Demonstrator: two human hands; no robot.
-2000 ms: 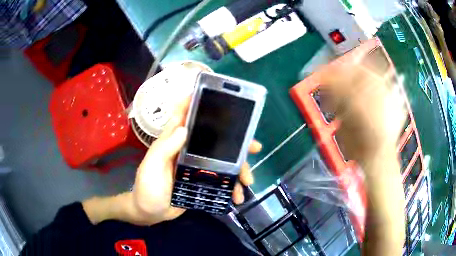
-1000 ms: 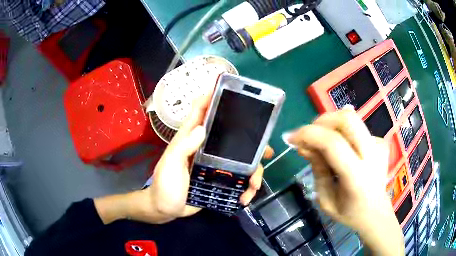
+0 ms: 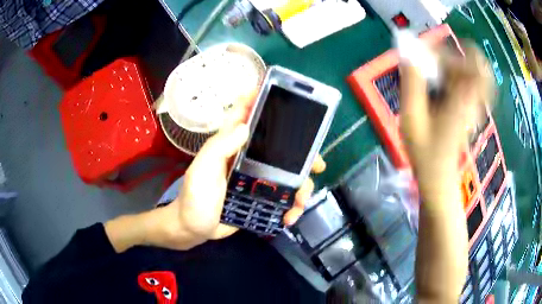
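A keypad phone with a silver rim, dark screen and black keys is held upright, screen towards me. My left hand is closed around its lower half, the thumb on the left edge and fingertips on the right edge. My right hand is blurred, raised over the red phone tray. A blurred whitish thing shows at its fingertips; I cannot tell what it is or whether the hand grips it. The hand and forearm hide part of the tray, which holds phones and an orange piece.
A small fan stands at the bench edge, left of the phone. Clear lens sheets lie near my lap. A second lens tray is at right. A white smartphone and yellow-handled tool lie behind. A red stool is at left.
My right hand has moved from beside the phone up and away over the tray, with a whitish blur at its fingertips. My left hand still holds the phone. The whole view has shifted slightly.
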